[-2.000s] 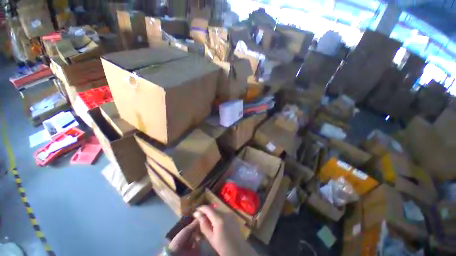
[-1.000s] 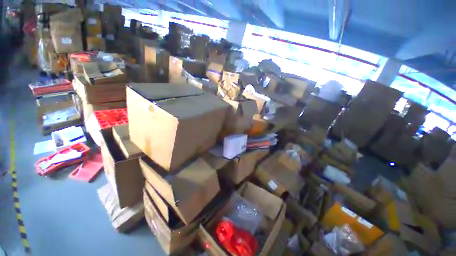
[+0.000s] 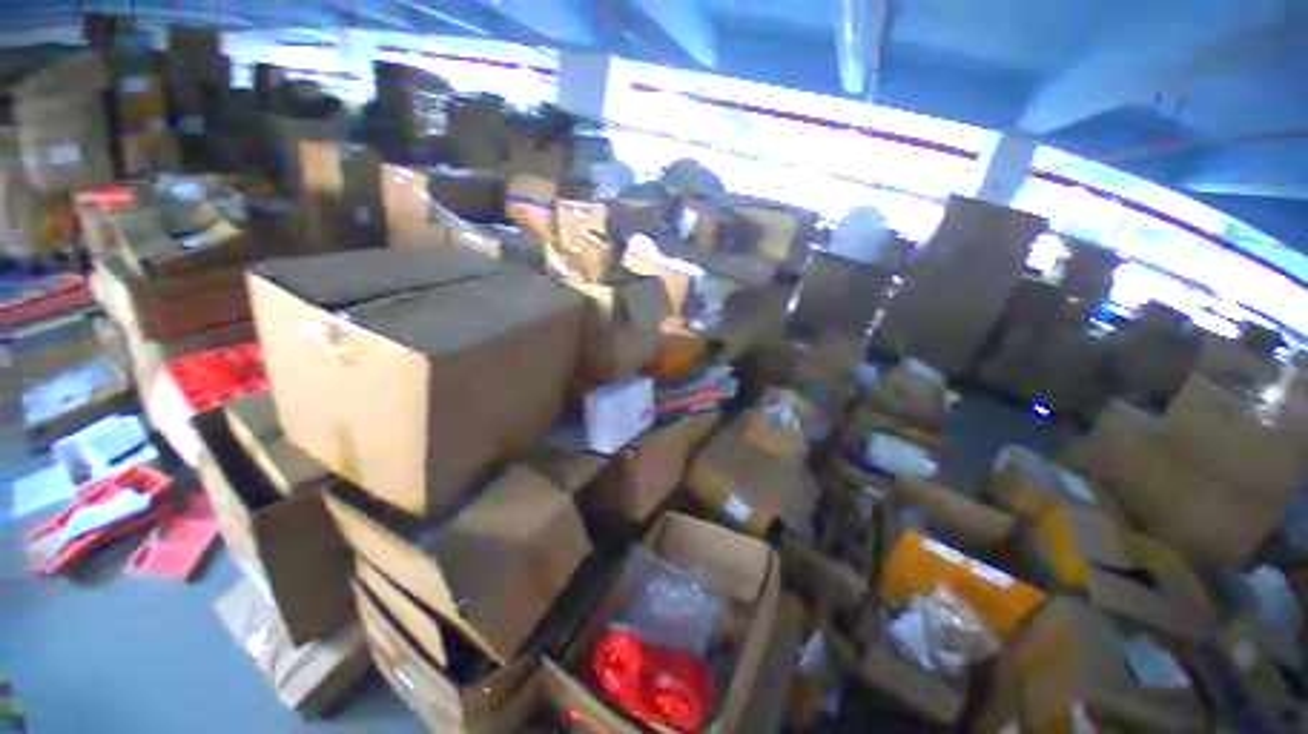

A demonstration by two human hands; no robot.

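Note:
Neither of my hands is in the picture. Nearest in front of me is an open carton (image 3: pixel 760 581), cut off a little by the bottom edge. Inside it lie a bright red bundle (image 3: pixel 653 680) and a crinkled clear plastic bag (image 3: pixel 671 602) behind it. To its left, another open carton (image 3: pixel 509 552) has its flaps up. Above that sits a large closed carton (image 3: pixel 416 373), with a small white box (image 3: pixel 618 415) to its right.
Red trays (image 3: pixel 101 516) lie on the blue-grey floor (image 3: pixel 122 645) at the left. An orange-yellow carton (image 3: pixel 958 581) with clear plastic stands at the right. Heaped cartons fill the middle and right, up to the bright windows.
My hands, in view at the bottom two seconds ago, are out of the picture. The view has tilted up and then turned right, so the cartons now appear further left.

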